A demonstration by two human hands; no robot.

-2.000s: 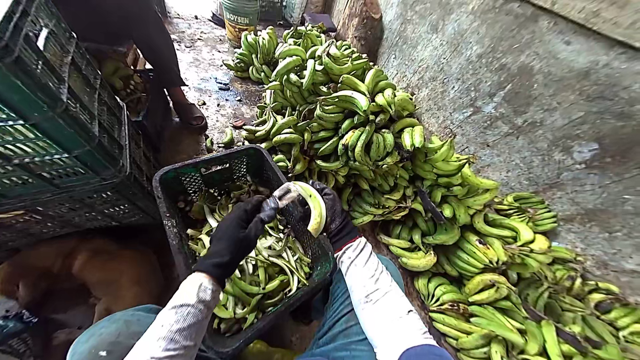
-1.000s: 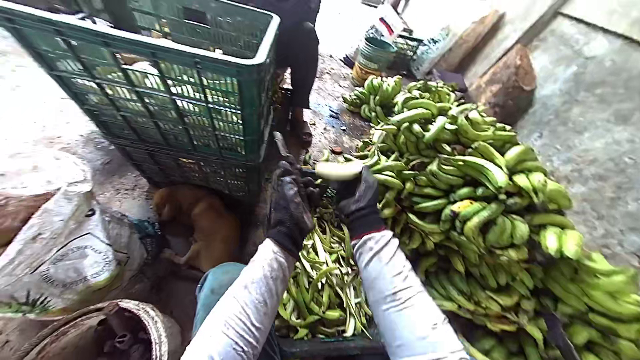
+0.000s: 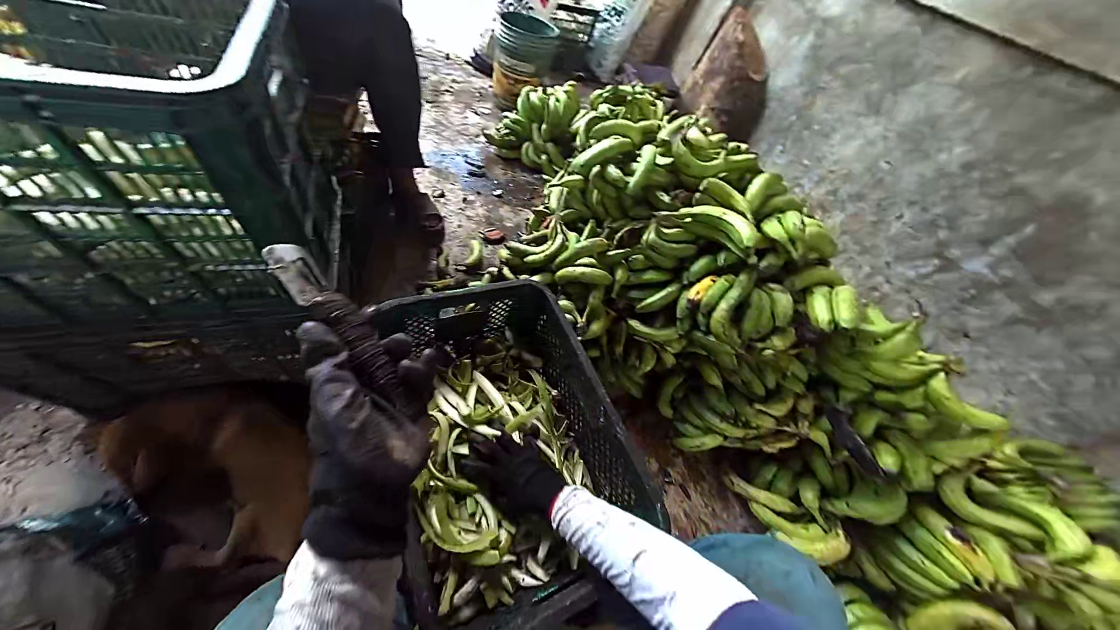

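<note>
My left hand (image 3: 363, 429), in a dark glove, grips the wrapped handle of a peeling tool (image 3: 354, 337); its pale, blunt end points up and away. In a black plastic crate (image 3: 612, 429) between my knees lie many green plantain peels (image 3: 477, 490). My right hand (image 3: 516, 477), also in a dark glove, reaches down onto these peels, palm down; its fingertips are partly hidden among them, and I cannot tell whether they hold anything. A large heap of green plantains (image 3: 717, 254) lies to the right of the crate.
Stacked green crates (image 3: 149, 201) stand at the left, the upper one holding pale peeled pieces. Beneath them a brown dog (image 3: 236, 464) lies close by my left arm. Beyond are a person's leg (image 3: 392, 96), buckets (image 3: 523, 52) and a log (image 3: 728, 74) by the concrete wall (image 3: 945, 192).
The peeled plantain held up in my right hand a second ago is no longer seen there. That hand has gone down into the crate of peels. My left hand still holds the tool. The view has shifted.
</note>
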